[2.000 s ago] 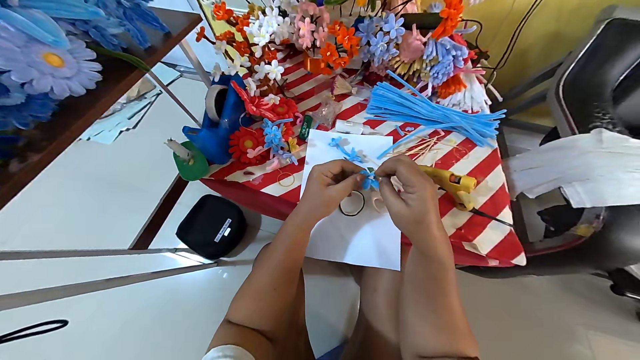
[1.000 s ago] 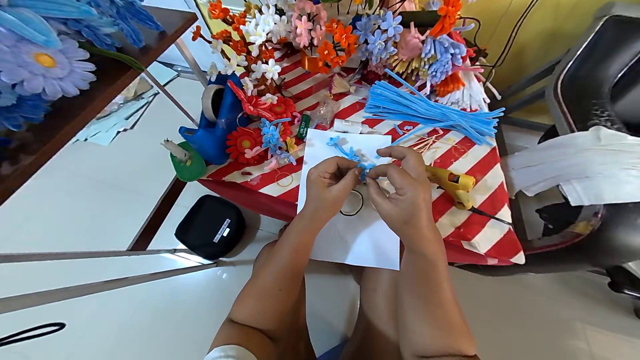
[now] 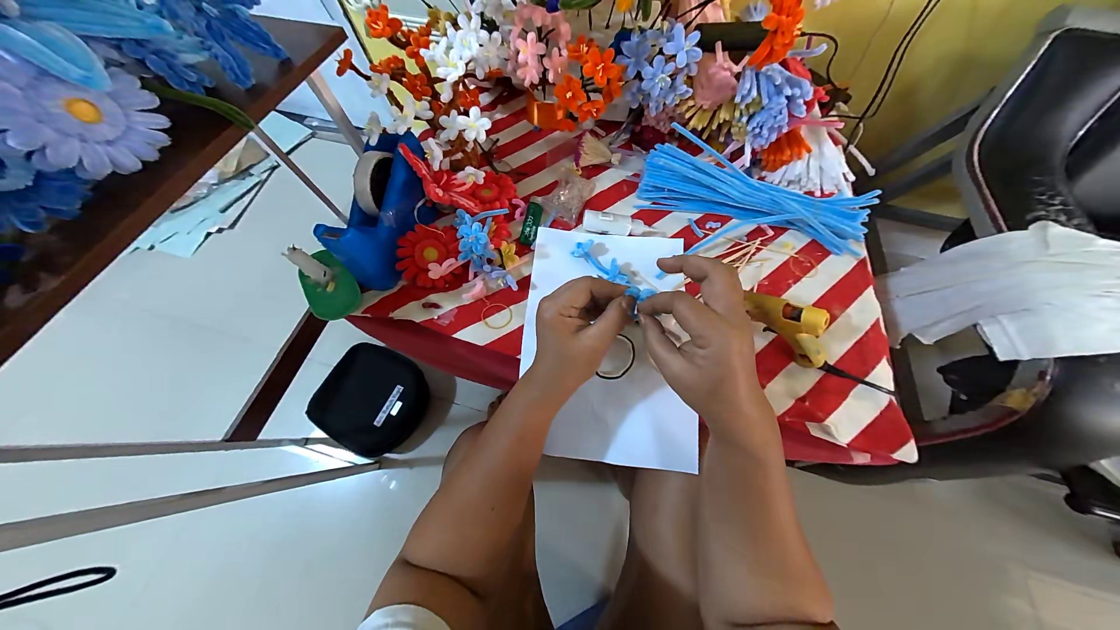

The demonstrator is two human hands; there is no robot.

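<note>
My left hand (image 3: pixel 579 331) pinches a small light-blue pipe-cleaner flower (image 3: pixel 639 297) between thumb and forefinger. My right hand (image 3: pixel 704 337) touches the same flower from the right with thumb and forefinger. Both hands are above a white sheet of paper (image 3: pixel 612 429). More small blue pipe-cleaner flowers (image 3: pixel 584 252) lie on the sheet just beyond my fingers. A thin dark ring (image 3: pixel 629 359) rests on the paper between my wrists. Right of my right hand lies a yellow hot glue gun (image 3: pixel 792 324). Farther back is a bundle of blue pipe cleaners (image 3: pixel 744 197).
A blue tape dispenser (image 3: pixel 381 236) and a green spool (image 3: pixel 331 287) stand at the striped table's left edge. Red flowers (image 3: pixel 433 254) lie beside them, with many pipe-cleaner flowers (image 3: pixel 604 66) behind. A black case (image 3: pixel 367 398) sits on the floor; a black chair (image 3: pixel 1050 131) is at right.
The fingers of my right hand have spread and shifted around the small blue flower. My left hand stays in nearly the same place, still pinching.
</note>
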